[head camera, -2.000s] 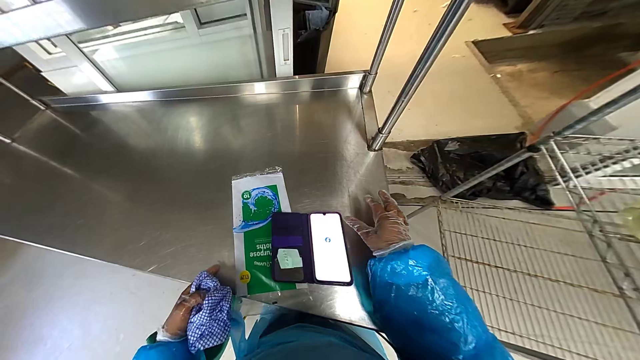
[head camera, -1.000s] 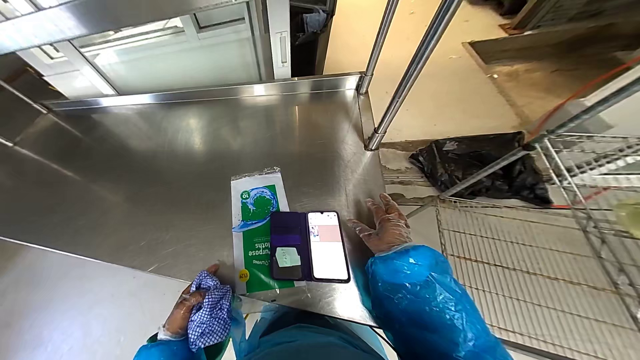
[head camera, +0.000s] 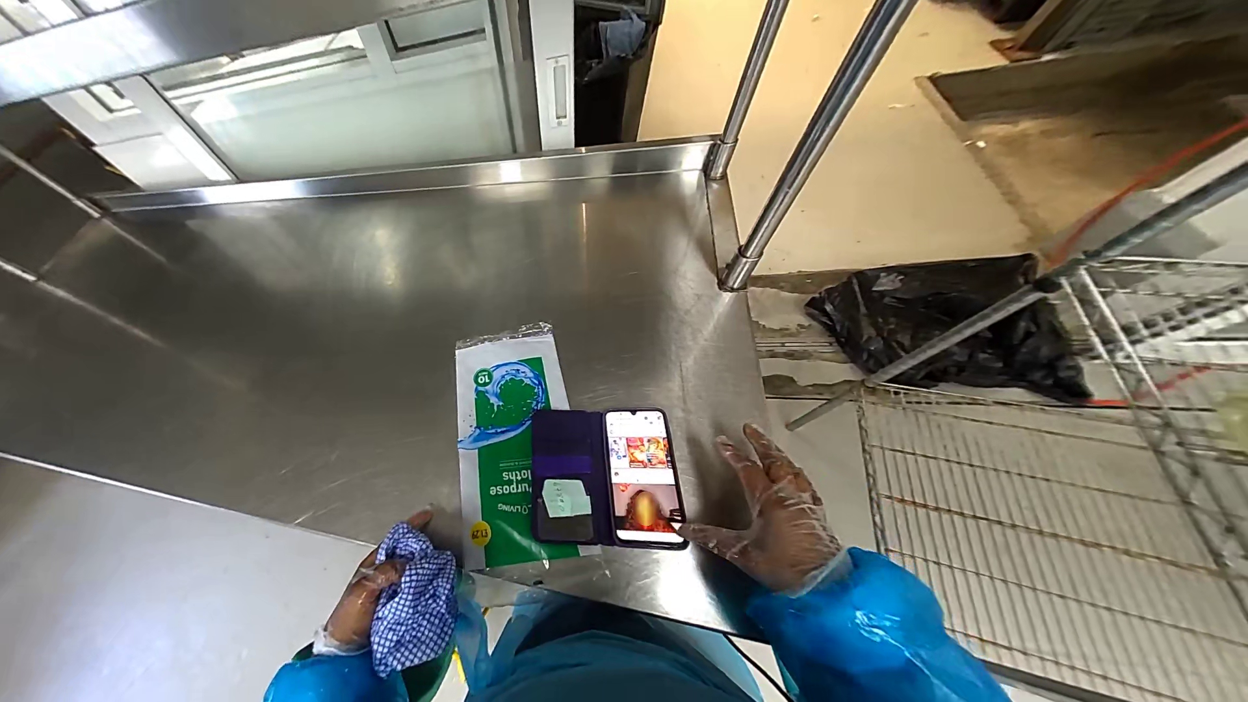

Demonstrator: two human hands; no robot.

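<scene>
A smartphone (head camera: 645,478) in an opened purple folding case (head camera: 565,444) lies at the front edge of the steel worktop (head camera: 322,341), its screen lit with pictures. The case partly overlaps a green and white packet of all-purpose cloths (head camera: 507,468). Over the worktop's right end is my right hand (head camera: 775,517), in a clear plastic glove, fingers spread, the thumb at the phone's lower right corner. My left hand (head camera: 369,595), also gloved, grips a blue and white checked cloth (head camera: 414,600) at the front edge, left of the packet.
Two metal posts (head camera: 819,136) rise at the worktop's far right corner. A black plastic bag (head camera: 946,327) lies on the floor to the right, behind a wire rack (head camera: 1033,517). A raised metal lip (head camera: 409,178) runs along the worktop's back edge.
The phone's screen has gone from a nearly blank white page to one with pictures. My right thumb has come to the phone's lower right corner. My left hand keeps the cloth in the same place.
</scene>
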